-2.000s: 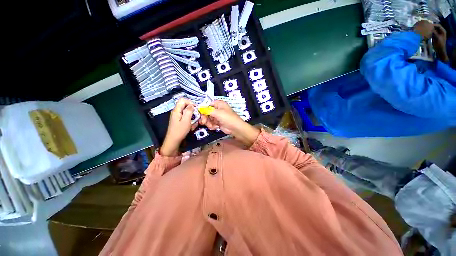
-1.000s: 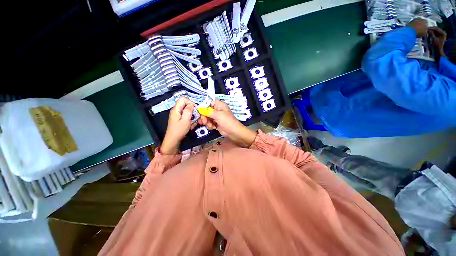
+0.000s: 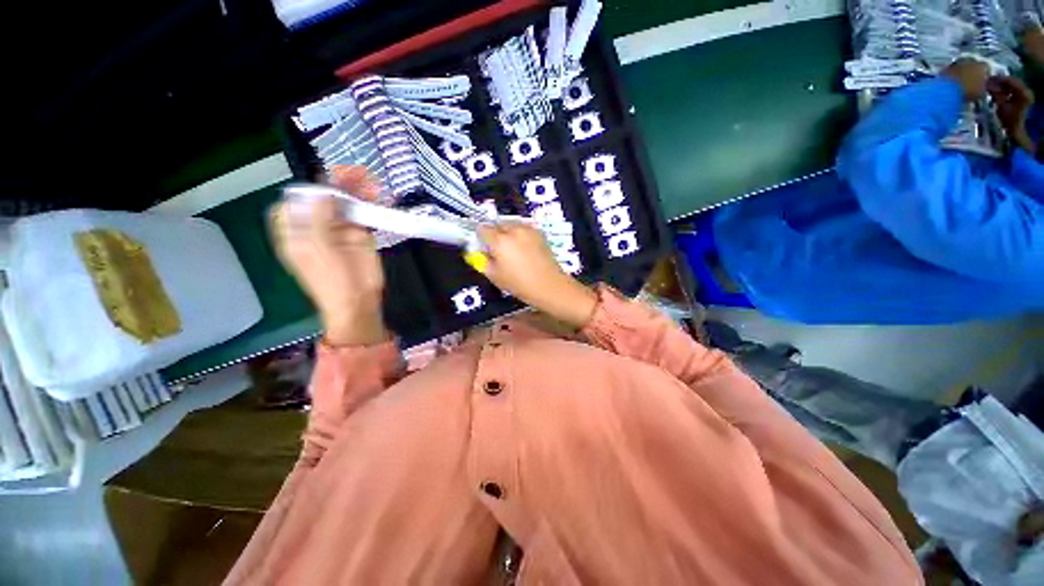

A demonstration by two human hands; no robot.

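A long white strapped watch [image 3: 395, 220] is stretched between my two hands over the black tray [image 3: 643, 137]. My left hand [image 3: 326, 252], motion-blurred, holds its left end. My right hand [image 3: 521, 266] holds its right end, with a yellow tool [image 3: 476, 261] at the fingers; whether it is a tool or a finger cot I cannot tell. Behind my left hand lies a stack of strapped watches [image 3: 389, 137] with a striped spine. White square watch cases [image 3: 601, 168] sit in rows at the right of the tray. Loose strap halves [image 3: 517, 86] lie at the far side.
A white jug [image 3: 212, 275] with brown tape stands left of the tray. A red strip [image 3: 435, 37] runs along the tray's far side. The green bench [image 3: 733, 137] extends right to a person in blue sleeves [image 3: 904, 149], working at similar strips.
My left hand has moved left and away from my right hand, and the strapped watch is now stretched out between them. Before, both hands were close together at the tray's near part.
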